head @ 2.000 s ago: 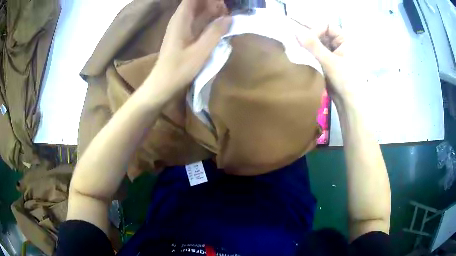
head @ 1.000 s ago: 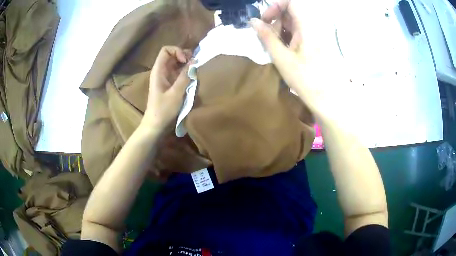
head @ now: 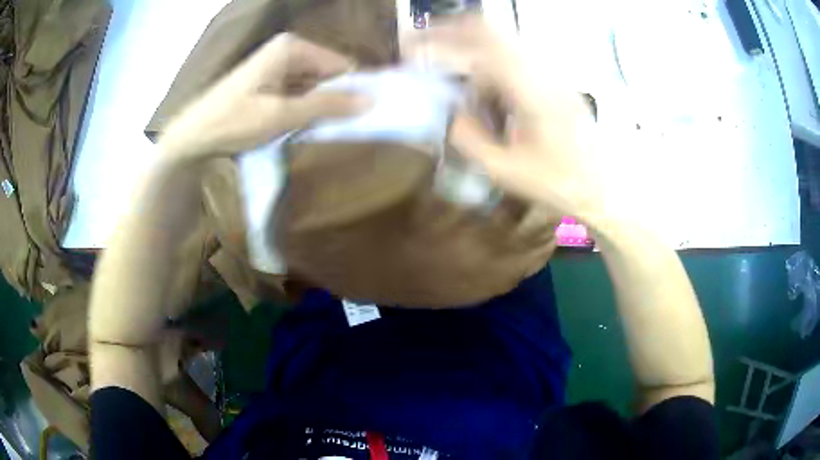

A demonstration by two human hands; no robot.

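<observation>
A brown garment (head: pixel 387 243) is bunched at the table's front edge and over my lap. A white shoulder pad (head: pixel 387 106) curves along its upper opening, blurred by motion. My left hand (head: pixel 292 94) holds the pad's upper left part. My right hand (head: pixel 490 108), also blurred, grips the pad and cloth at the upper right; its fingertips are partly hidden. A white paper tag (head: pixel 361 312) hangs below the garment. Part of the sewing machine (head: pixel 432 11) shows at the top edge, above my right hand.
More brown garments (head: pixel 40 153) hang and lie piled at the left. The white table (head: pixel 692 189) extends right. A pink-screened phone (head: pixel 573 234) lies near its front edge. A black oblong object (head: pixel 744 25) is at the far right. A metal frame (head: pixel 755 391) stands on the green floor.
The white pad and garment opening have moved down and left from the machine. My left hand has risen onto the pad's upper edge. My right hand has moved down from the machine head.
</observation>
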